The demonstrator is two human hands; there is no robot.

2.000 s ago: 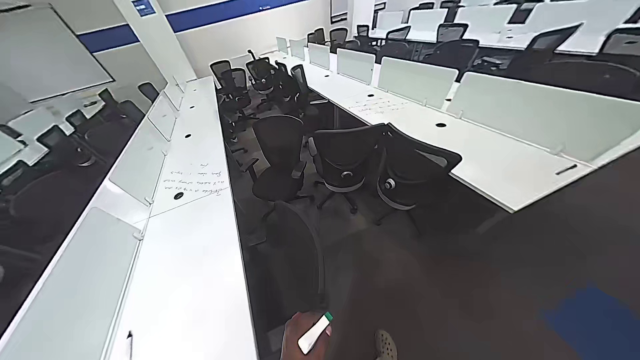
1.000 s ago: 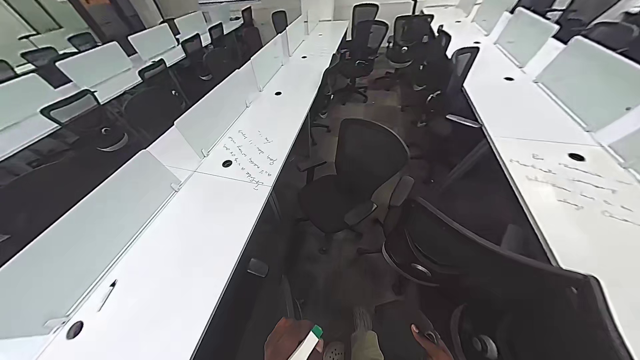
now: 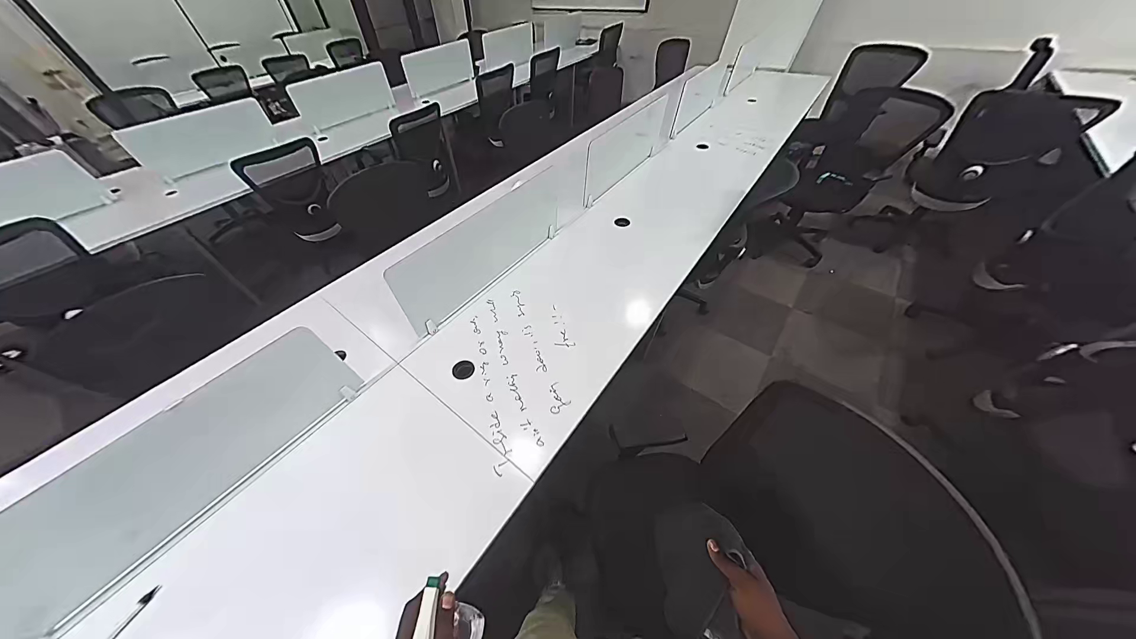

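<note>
My left hand (image 3: 444,612) is at the bottom edge, closed around a white marker-like object with a green end (image 3: 429,603); something clear and shiny shows beside its fingers. To the right, my right hand (image 3: 750,586) reaches over a black office chair (image 3: 825,506), thumb apart; a dark object seems to lie at its fingers, and whether it grips the chair is unclear. Handwriting (image 3: 524,373) in dark ink covers part of the long white desk (image 3: 337,497), beside a round black cable grommet (image 3: 463,370). A pen (image 3: 138,611) lies on the desk at the lower left.
Frosted divider panels (image 3: 479,240) run along the desk. Several black mesh chairs (image 3: 1003,151) crowd the right side on a carpet-tile floor (image 3: 719,351). Another desk row (image 3: 355,133) with chairs stands beyond at the upper left. My leg (image 3: 550,612) shows between my hands.
The view has swung and moved closer to the desk with the handwriting. My right hand, unseen two seconds ago, is now by a chair. The white object stays in my left hand.
</note>
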